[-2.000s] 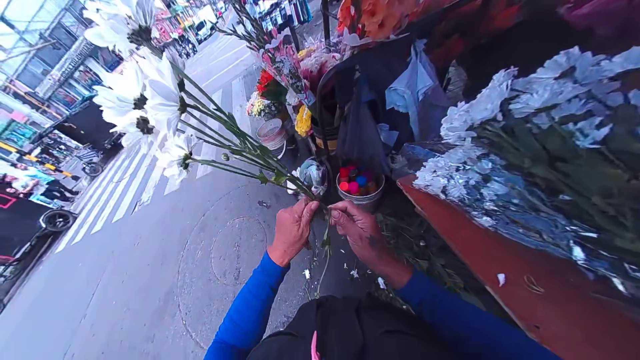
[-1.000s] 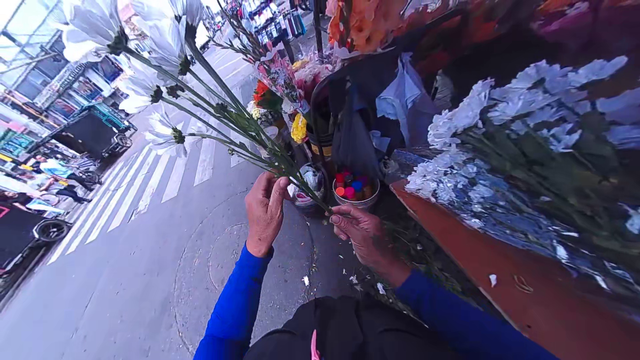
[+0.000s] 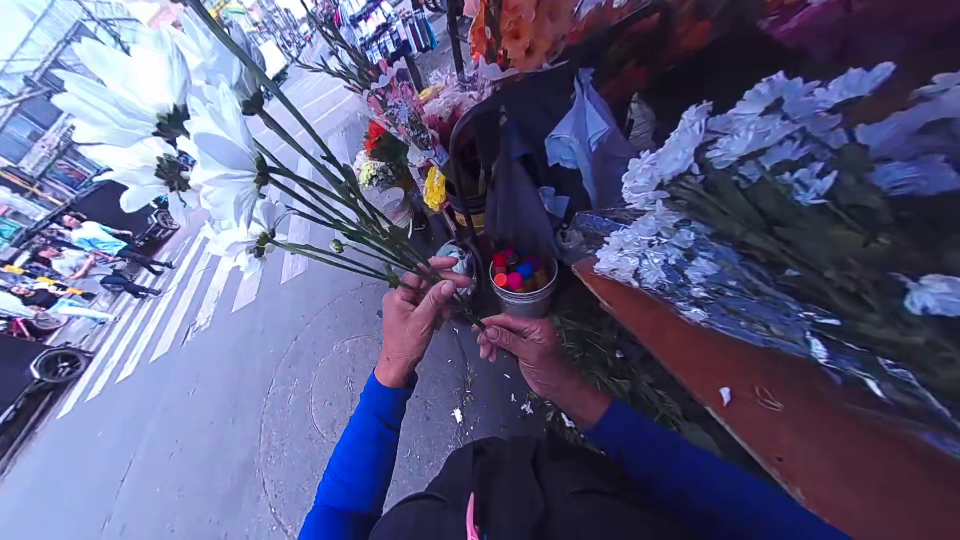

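A spray of white daisy-like flowers (image 3: pixel 225 161) on long green stems leans up to the left. My left hand (image 3: pixel 418 319) is closed around the stems, thumb on top. Lower down, my right hand (image 3: pixel 525 349) pinches the stem end between thumb and fingers. Just beyond the hands stands a metal bucket (image 3: pixel 525 300) holding several small items with coloured caps. A plastic-wrapped container (image 3: pixel 456 262) is partly hidden behind my left hand.
A brown board (image 3: pixel 720 382) bears white chrysanthemum bunches (image 3: pixel 750 165) in clear wrap on the right. Cut greenery (image 3: pixel 630 375) lies on the ground beneath. Farther off are mixed bouquets (image 3: pixel 397 127), a crosswalk (image 3: pixel 172 315) and several people (image 3: pixel 97 255).
Two seconds ago my hands were close together on the stems; my left hand has since moved up along them, away from my right. The flower heads now appear nearer the camera.
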